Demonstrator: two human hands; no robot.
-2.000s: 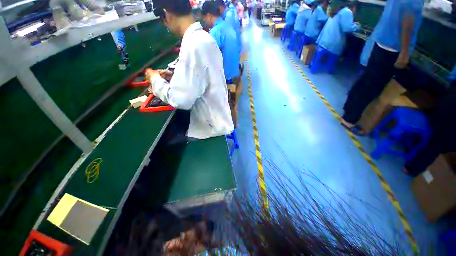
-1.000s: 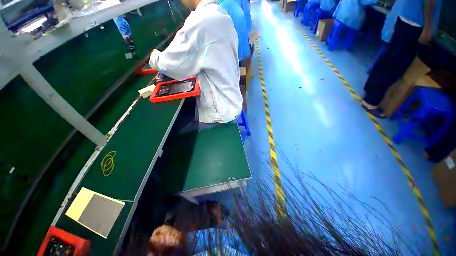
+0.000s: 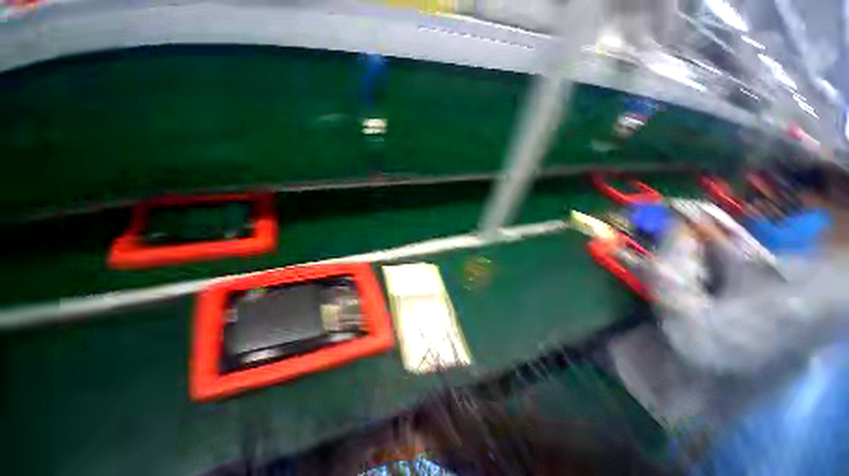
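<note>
A red-orange frame (image 3: 209, 339) lies on the dark green bench in front of me, left of centre. It holds an open tablet unit with a large grey battery pack (image 3: 279, 321) and small parts at its right side. A pale yellow sheet (image 3: 426, 316) lies just right of the frame. The picture is blurred by motion. Neither of my hands can be made out. A dark brownish blur at the bottom edge is too unclear to name.
Another red frame (image 3: 195, 249) with a dark unit is on the conveyor behind a white rail (image 3: 419, 249). A thin yellow cord (image 3: 478, 271) lies right of the sheet. A blurred person in a white smock (image 3: 735, 307) is at the right, near more red frames. A grey post rises at centre.
The view has swung left towards the bench. The frame near me, earlier cut off at the lower left, now shows whole. The aisle and its workers have left the picture.
</note>
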